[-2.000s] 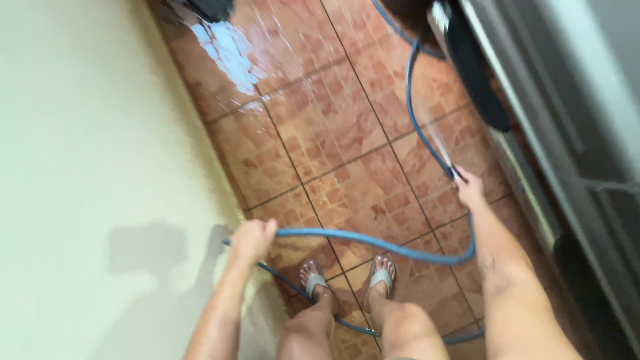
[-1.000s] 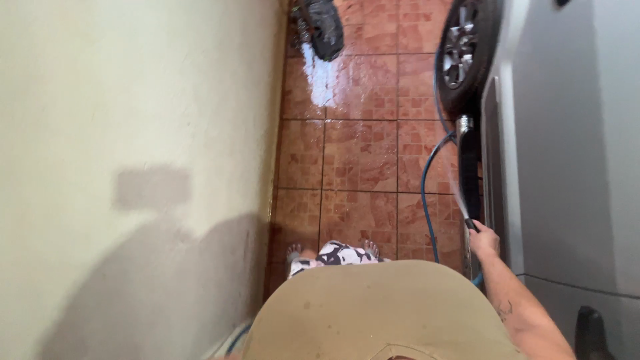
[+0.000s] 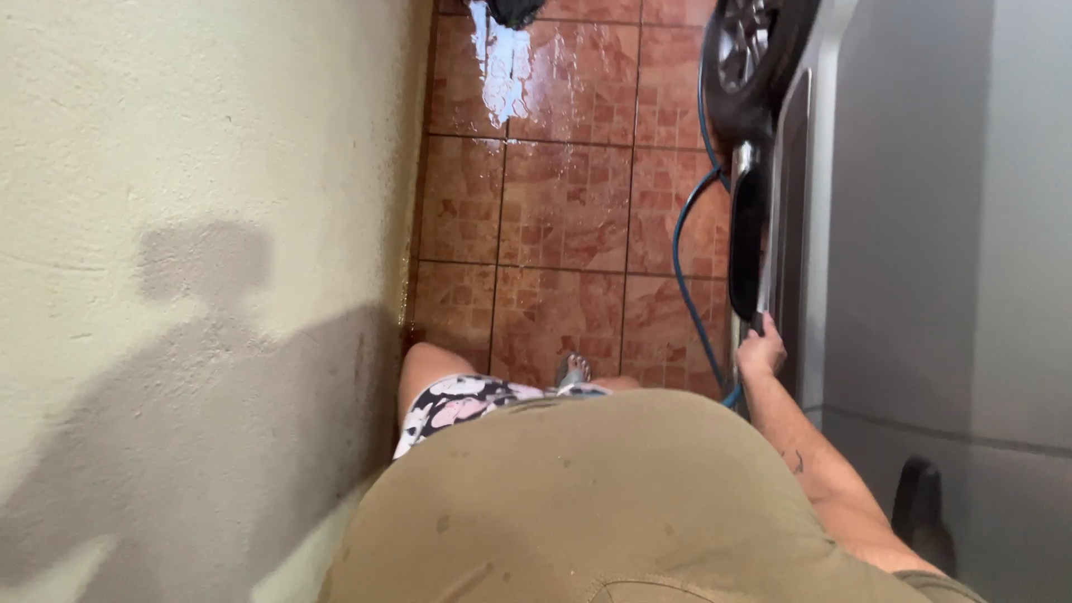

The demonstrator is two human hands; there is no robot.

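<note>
My right hand (image 3: 762, 347) is closed around the dark nozzle end of a blue hose (image 3: 682, 268), low beside the vehicle's side step (image 3: 745, 243). What looks like a thin stream of water runs forward from the nozzle along the step. The hose curves over the tiles to the left of the step and runs forward past the wheel (image 3: 745, 50). Below my right hand a piece of the hose shows again. My left hand is out of sight, with my shirt filling the lower part of the view.
A pale plastered wall (image 3: 201, 167) bounds the left side. The grey vehicle's door (image 3: 904, 209) stands close on the right. Reddish floor tiles (image 3: 565, 205) between them are wet, with a shiny patch. A black object (image 3: 515, 10) lies at the far top edge.
Two seconds ago my left hand held a length of hose near the wall; it has since left the view. My right hand still holds the hose end, now close against the vehicle. The view has turned.
</note>
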